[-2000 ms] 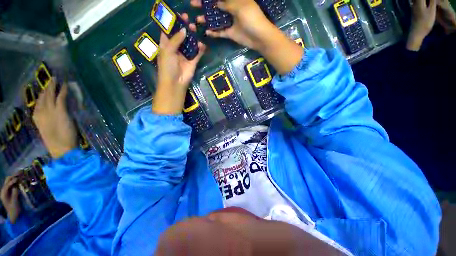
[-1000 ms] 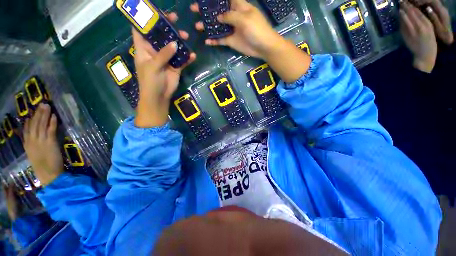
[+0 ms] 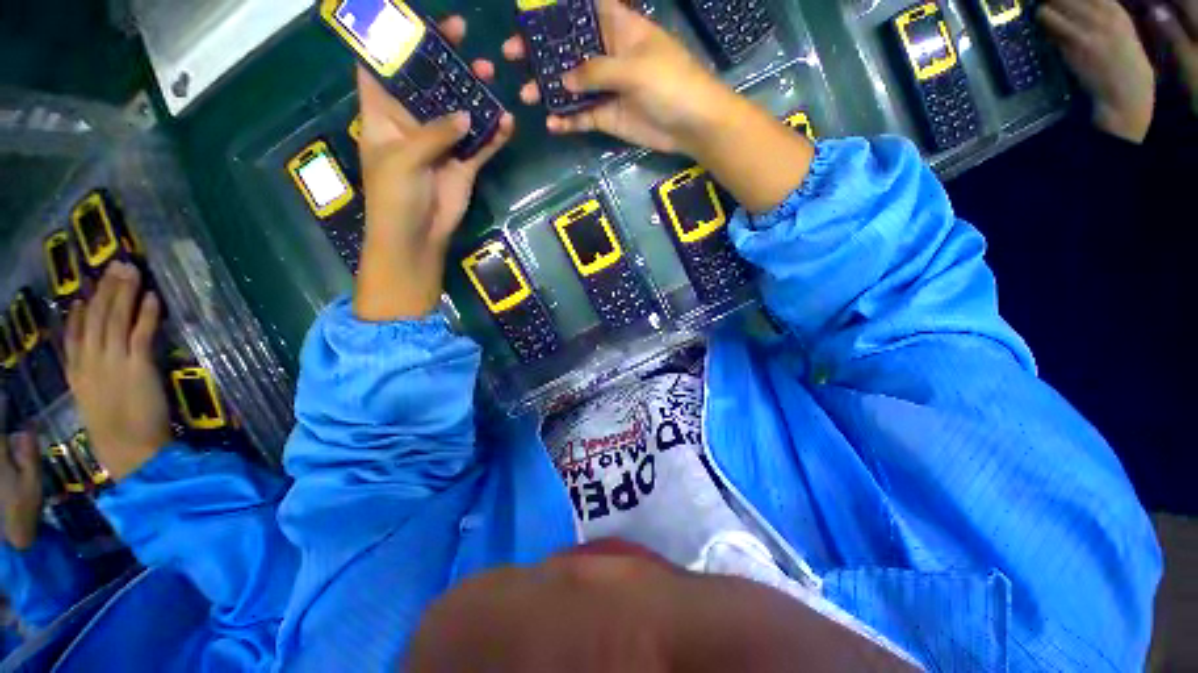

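Note:
My left hand holds a black keypad phone with a yellow frame and a lit screen, its thumb on the lower keys. My right hand holds another keypad phone upright, thumb on the keypad; its screen end is cut off by the top edge. Below my hands a clear blister tray holds several phones with dark screens, one of them in the middle. A phone with a white lit screen lies left of my left wrist, partly hidden by it.
Another worker's hand and blue sleeve are at the left, over trays of phones. At the right, a second tray holds phones, with another person's hands beside it. A white board is at the top left, on the green mat.
Both phones are raised closer to the camera and the left one has shifted left since the first frame. In the last second the right phone's yellow frame has come into view.

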